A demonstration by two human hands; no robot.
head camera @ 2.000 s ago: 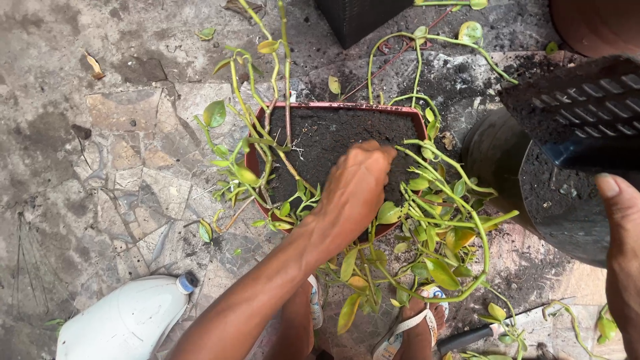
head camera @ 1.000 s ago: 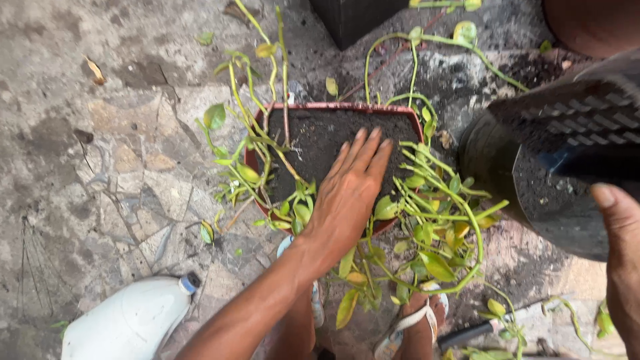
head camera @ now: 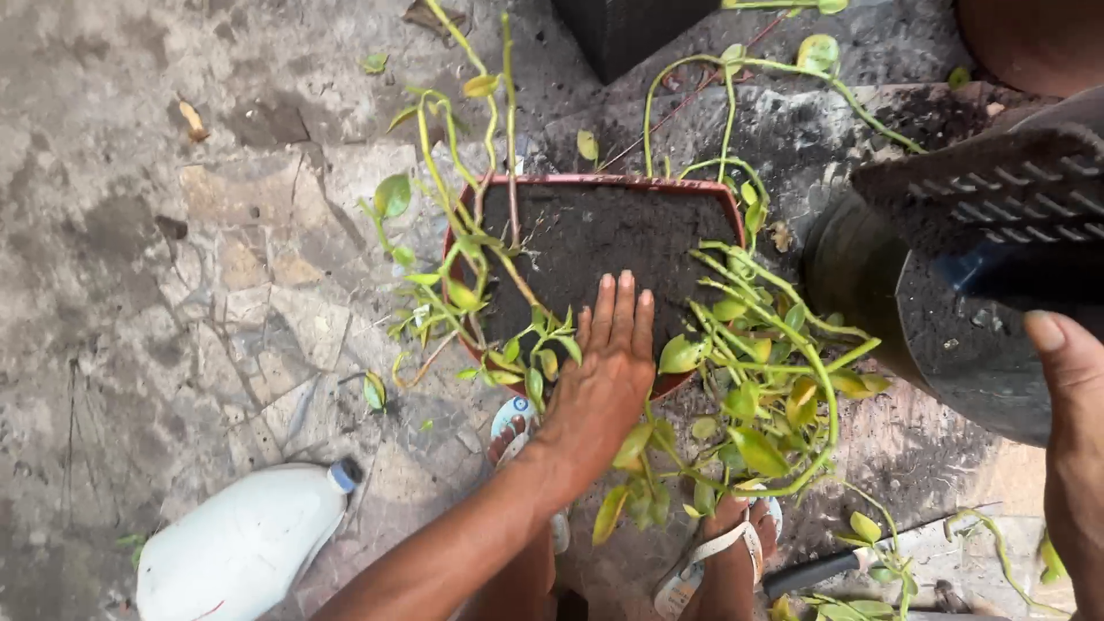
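My left hand [head camera: 604,371] lies palm down on the dark soil [head camera: 604,250] of a reddish-brown plastic planter [head camera: 604,179], fingers nearly straight and holding nothing. Leafy green vine cuttings [head camera: 759,371] stand in the soil and spill over the right side, with more stems [head camera: 470,224] rooted at the left. At the right edge, my right hand [head camera: 1078,388] shows mainly its thumb, beside the dark handle of a soil-covered slotted tool [head camera: 992,207]. That tool is held over a dark bucket [head camera: 897,328] with soil in it; the hand's fingers are hidden.
A white plastic jug with a blue cap [head camera: 241,543] lies at lower left. A knife with a black handle [head camera: 811,573] rests among cuttings at lower right. A black pot [head camera: 638,26] and a brown pot [head camera: 1035,43] stand at the top. Sandaled feet [head camera: 733,543] are below the planter.
My left hand, with its fingers bent down at the soil two seconds ago, has flattened and moved toward the planter's near side. The right hand stays at the slotted tool.
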